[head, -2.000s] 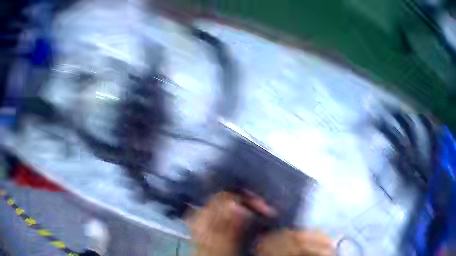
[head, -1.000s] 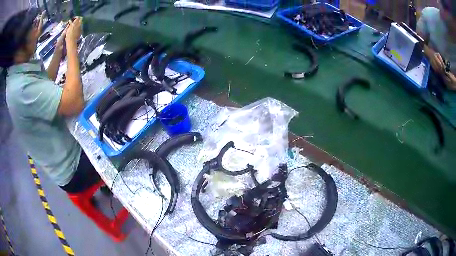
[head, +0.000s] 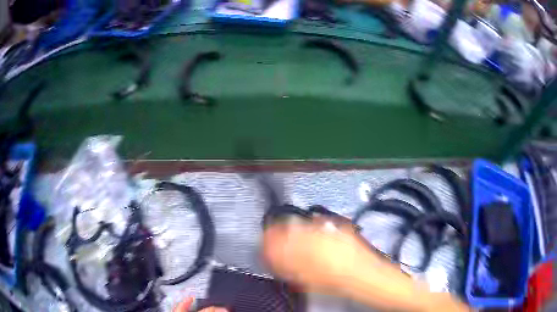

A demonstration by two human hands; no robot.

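Note:
My right hand (head: 311, 247) reaches in from the lower right, blurred, over the middle of the bench. It is closed around a dark, blurred object (head: 286, 211), which I cannot identify for certain. My left hand (head: 198, 306) shows only as fingertips at the bottom edge, beside the black gridded screw tray (head: 241, 289); whether it holds anything is hidden. Small black parts (head: 129, 262) lie heaped left of the tray. A large black hoop (head: 204, 228) curves between heap and tray. Several black headbands (head: 406, 207) lie to the right of my right hand.
A crumpled clear plastic bag (head: 94, 173) lies at the left. A blue bin (head: 530, 225) with dark blocks stands at the right. Behind the bench edge, a green conveyor (head: 275, 125) carries black arcs. Another blue tray (head: 25, 177) is at the far left.
The view has swung from the left side to face the conveyor. The neighbouring person has left the picture. My hands, out of view one second ago, show again at the bottom.

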